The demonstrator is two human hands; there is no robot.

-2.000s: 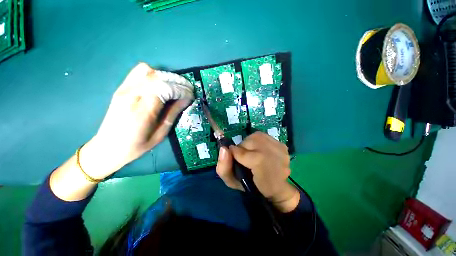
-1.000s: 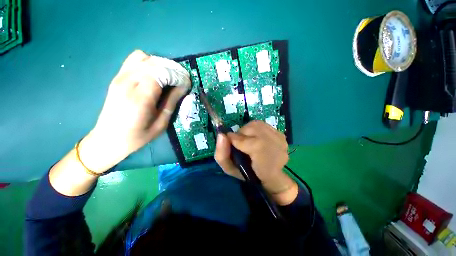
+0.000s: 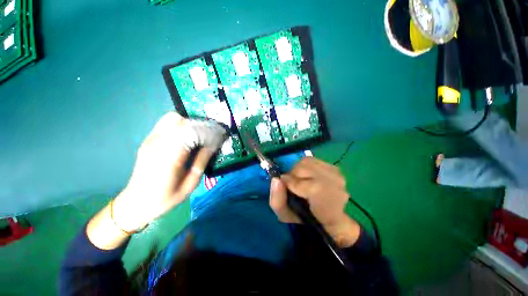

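Note:
A green PCB panel (image 3: pixel 247 95) of three strips with pale rectangular patches lies on a flat black square backing (image 3: pixel 316 87), slightly turned on the mat. My right hand (image 3: pixel 312 193) grips a soldering iron (image 3: pixel 301 209) like a pen. Its metal tip is near the lower part of the middle strip; contact cannot be told. My left hand (image 3: pixel 173 165) is over the lower left strip, fingers pinched, with a whitish covering on a finger. Whether it holds solder wire is too blurred to tell. The left hand hides part of the left strip.
Stacked PCB panels (image 3: pixel 22 40) lie at the far left. A yellow-and-black tape roll (image 3: pixel 402 29), a round cup (image 3: pixel 435 18) and a black-and-yellow handled tool (image 3: pixel 448 75) are at the upper right, beside a black box (image 3: pixel 492 43). A person's pale-blue-clad legs (image 3: pixel 477 167) show at right.
The panel sits higher in view and more tilted. Both hands have moved down along it, from the upper left and middle to the lower part. The person's legs at right now show more.

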